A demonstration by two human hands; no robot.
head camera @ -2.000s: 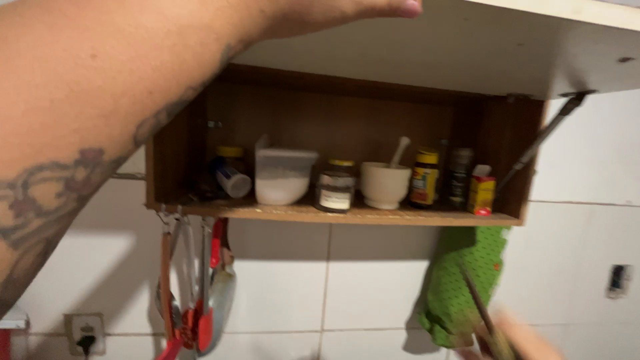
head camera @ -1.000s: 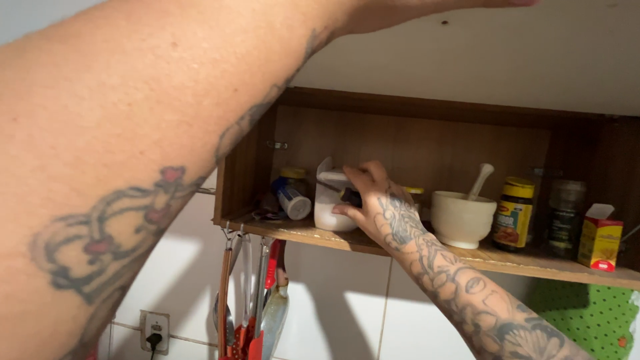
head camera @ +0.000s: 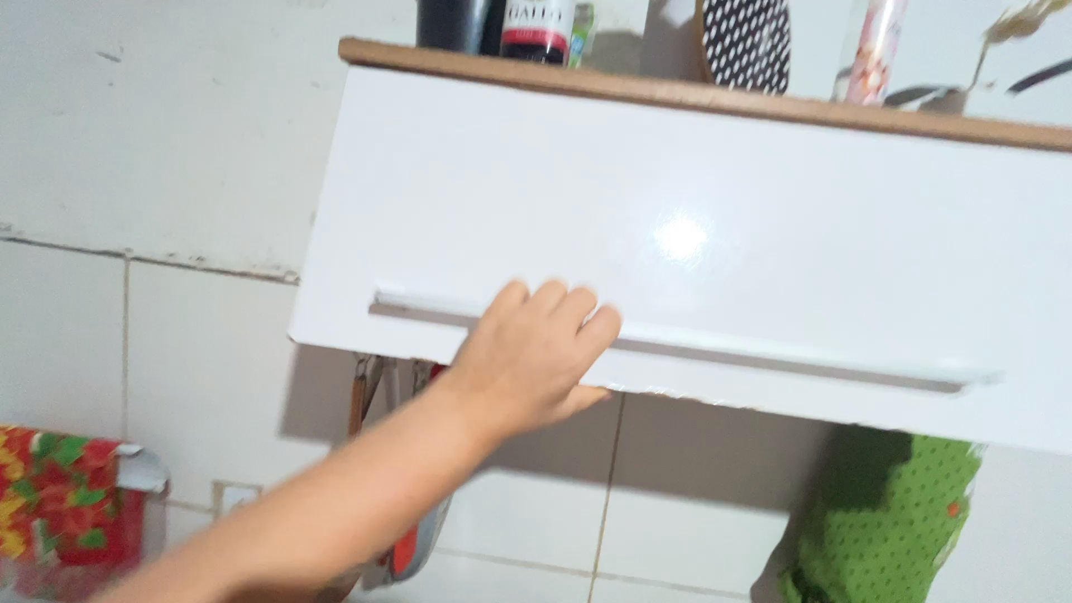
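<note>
My left hand (head camera: 536,352) has its fingers curled over the long white bar handle (head camera: 796,358) of a wall cabinet, its thumb low near the door's bottom edge. The cabinet's glossy white flap door (head camera: 670,193) is down over the front, so the shelf inside is hidden. My right hand is out of view.
On the cabinet's wooden top (head camera: 754,102) stand a dark container (head camera: 452,25), a bottle (head camera: 536,32), a black-and-white dotted item (head camera: 747,42) and a pink tube (head camera: 875,50). Kitchen utensils (head camera: 406,548) and a green dotted cloth (head camera: 892,523) hang below. A colourful cloth (head camera: 71,494) is at left.
The raised flap door has come down over the shelf. My right hand, a second ago at the white tub inside, has left the view. My left hand has moved down with the door.
</note>
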